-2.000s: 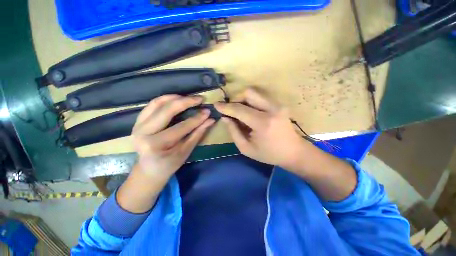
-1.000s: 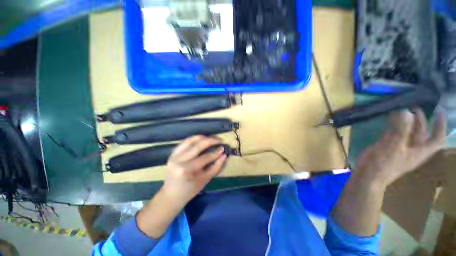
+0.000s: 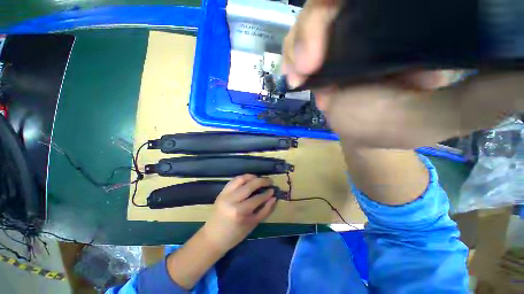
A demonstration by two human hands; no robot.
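Note:
Three black padded headbands lie side by side on the tan board: the upper (image 3: pixel 224 142), the middle (image 3: pixel 221 166) and the lower (image 3: pixel 184 194). My left hand (image 3: pixel 244 201) holds the lower headband down near its right end; the fingers cover part of it. A wire (image 3: pixel 313 199) runs right from that end. My right hand (image 3: pixel 313 51) is raised at the upper right, gripping the large blurred black electric screwdriver (image 3: pixel 402 40). Its tip is at the mechanism of the white-silver screw feeder (image 3: pixel 253 34); whether they touch I cannot tell.
The feeder stands in the blue tray (image 3: pixel 202 86) with small black parts (image 3: pixel 296 115). Waiting headbands (image 3: pixel 20 172) with tangled wires lie far left. Loose wires cross the green mat (image 3: pixel 92 103). A crumpled clear bag (image 3: pixel 497 161) is at the right. My right arm hides the upper right.
My right hand let go of the lower headband, reached right, took the screwdriver and brought it up to the feeder. My left hand stayed on the headband. The view shifted.

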